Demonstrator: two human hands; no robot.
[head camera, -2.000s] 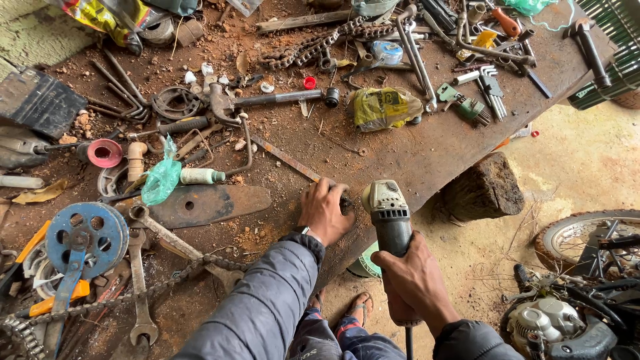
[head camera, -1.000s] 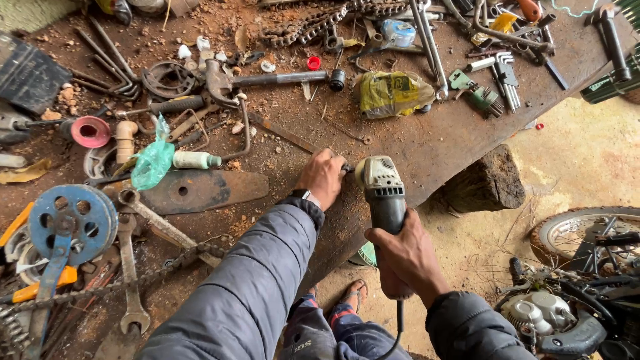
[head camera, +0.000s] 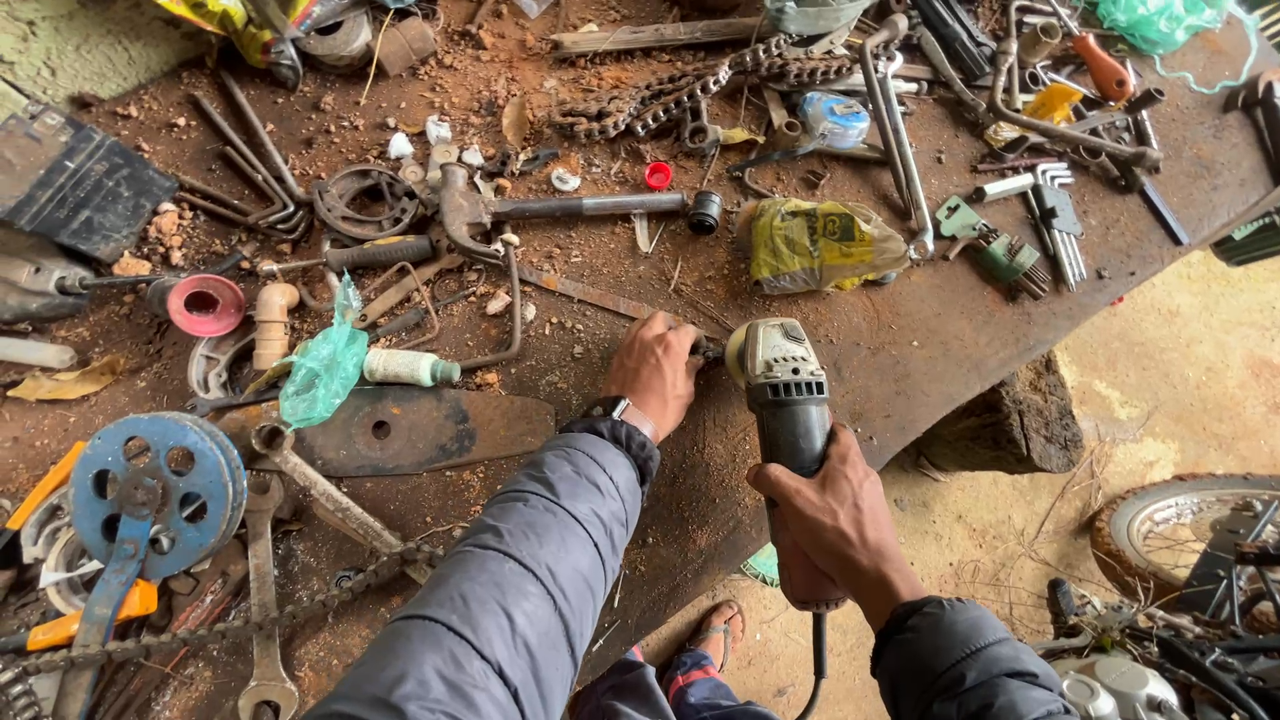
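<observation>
My right hand (head camera: 835, 510) grips the body of a corded angle grinder (head camera: 785, 400), its head pointing away from me over the bench edge area. Close to the grinder's disc side, my left hand (head camera: 655, 375) is closed on a small dark metal part (head camera: 708, 350), mostly hidden by the fingers. The disc is seen nearly edge-on, and whether it touches the part cannot be told. A flat rusty metal strip (head camera: 590, 293) lies on the bench just beyond my left hand. A claw hammer (head camera: 590, 206) rests farther back.
On the dirt-covered bench (head camera: 960, 350) lie a yellow plastic bag (head camera: 820, 245), hex keys (head camera: 1060, 225), chains (head camera: 680, 90), a flat steel blade (head camera: 430, 430), a blue pulley wheel (head camera: 157, 495) and wrenches (head camera: 262, 600). A wood block (head camera: 1010, 420) and a motorcycle (head camera: 1180, 620) are beyond the right edge.
The grinder head stood slightly apart from my left hand two seconds ago; now it is close beside the held part. Both hands keep their holds. The view has shifted slightly.
</observation>
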